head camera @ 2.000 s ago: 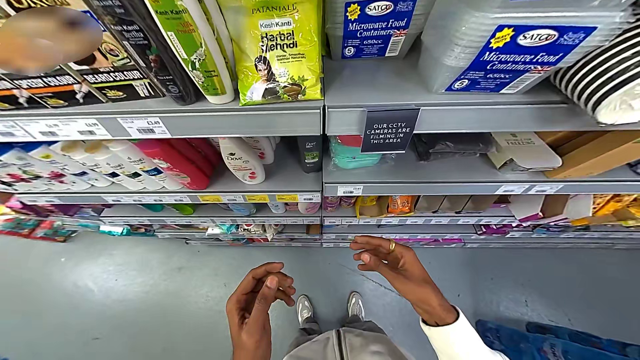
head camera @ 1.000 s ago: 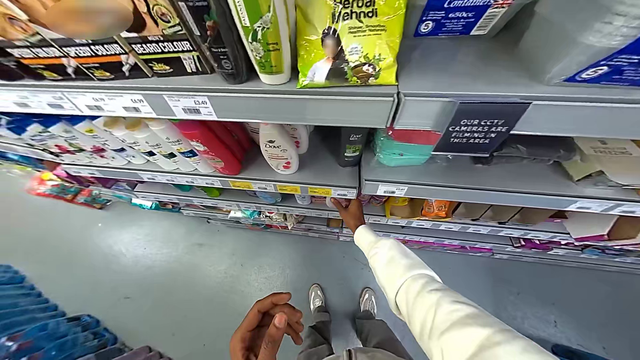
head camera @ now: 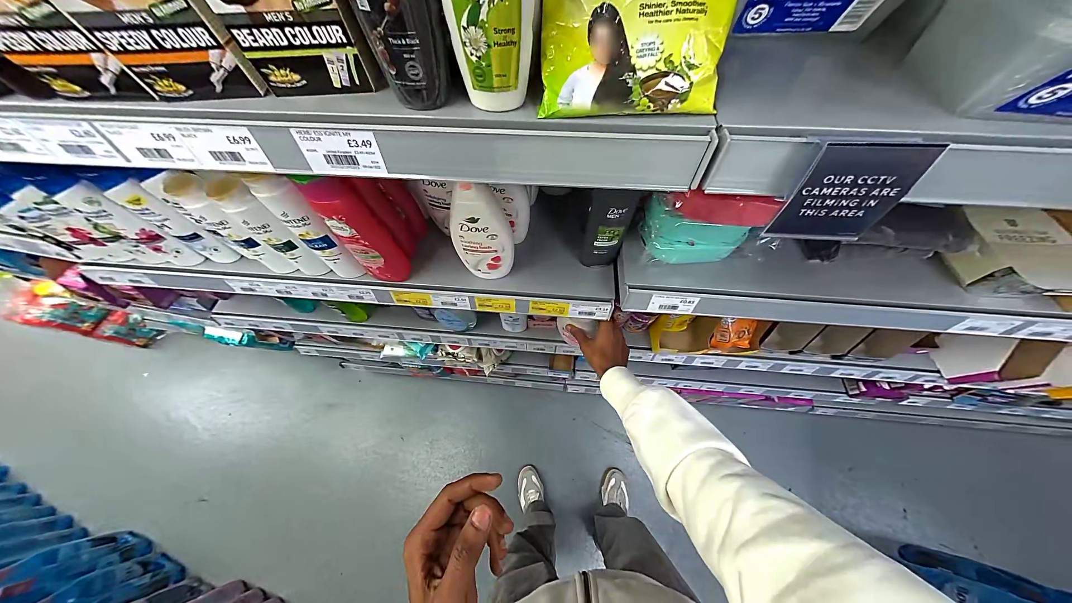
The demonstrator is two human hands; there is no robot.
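Note:
My right hand [head camera: 605,345] reaches to a lower shelf, its fingers at a pale, round-ended container [head camera: 574,328] just under the shelf edge; whether they grip it I cannot tell. My left hand [head camera: 459,536] hangs in front of my body with fingers loosely curled and apart, holding nothing. Above the right hand, on the middle shelf, stand a white Dove bottle [head camera: 481,233] and a dark Dove Men bottle [head camera: 605,228]. Red bottles [head camera: 356,226] lean to their left. Beside the dark bottle, past the shelf joint, lies a teal package in clear plastic [head camera: 695,239].
The upper shelf edge [head camera: 502,155] overhangs the lower shelves, with a black sign [head camera: 854,191] hanging from it. Orange packets [head camera: 734,333] and open cartons [head camera: 976,356] line the lower right shelf. Blue-wrapped goods [head camera: 84,561] stand at lower left.
My right hand, raised in front of me two seconds ago, has reached forward to the lower shelf and stays there. The left remains near my body. The view has shifted closer to the shelves.

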